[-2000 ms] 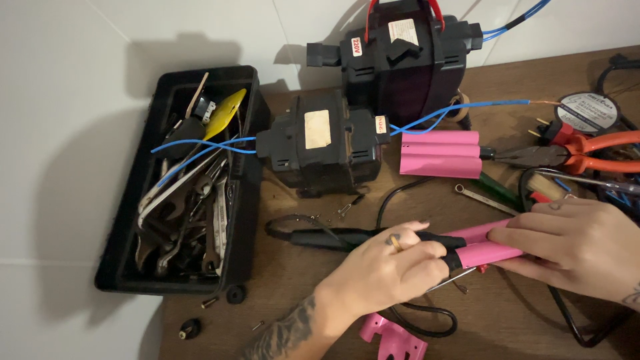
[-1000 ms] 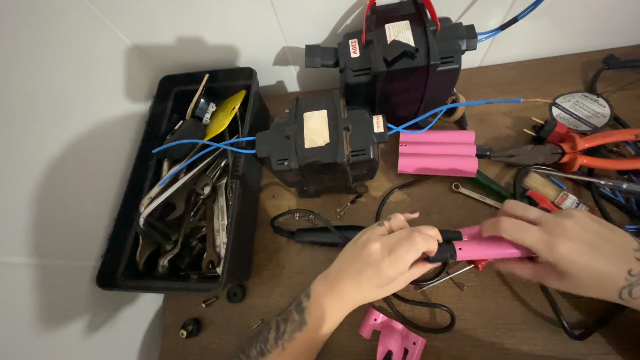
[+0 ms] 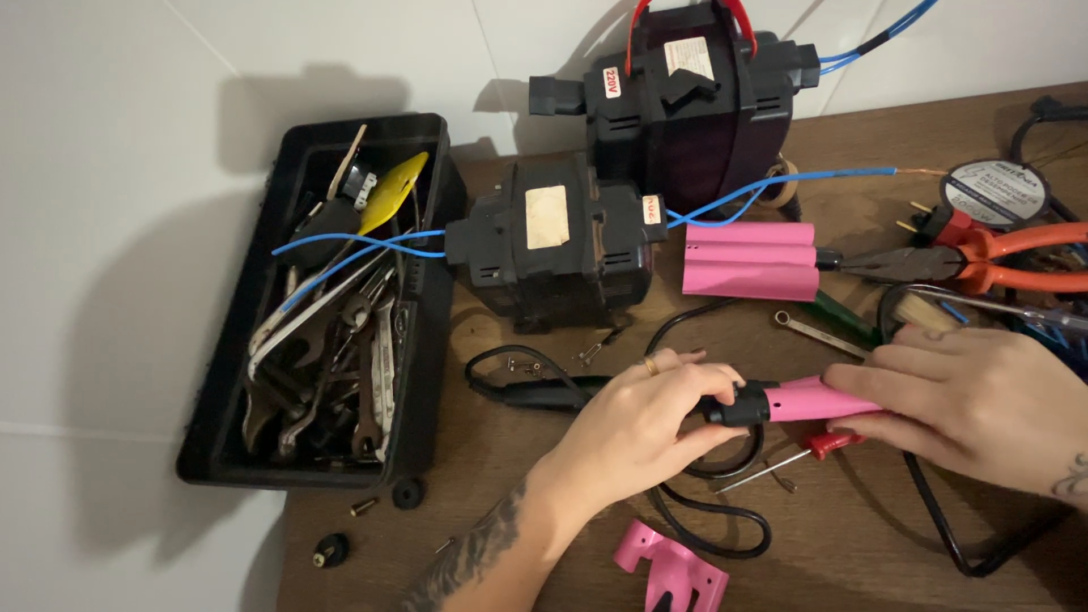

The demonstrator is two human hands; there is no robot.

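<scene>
My left hand (image 3: 642,416) grips a black plastic end fitting (image 3: 741,403), which joins the left end of a pink plastic tube-shaped part (image 3: 816,399). My right hand (image 3: 960,399) has its fingers closed around the right side of that pink part. A black corded piece (image 3: 544,393) runs leftward from beside my left fingers. Below lies a pink bracket-like plastic piece (image 3: 676,565). A ribbed pink cover (image 3: 750,261) rests above my hands. Under the pink part is a screwdriver with a red handle (image 3: 833,444).
Two black transformers (image 3: 552,246) (image 3: 697,110) with blue wires stand behind. At left is a black toolbox (image 3: 425,340) of wrenches. Orange-handled pliers (image 3: 986,255), a combination wrench (image 3: 820,334), a solder spool (image 3: 996,194) and a looped black cable (image 3: 756,544) lie around; small screws and a black knob (image 3: 330,550) sit nearby.
My left fingers have shifted on the black fitting, so more of it shows. My right hand stays on the pink part, its grip slightly changed.
</scene>
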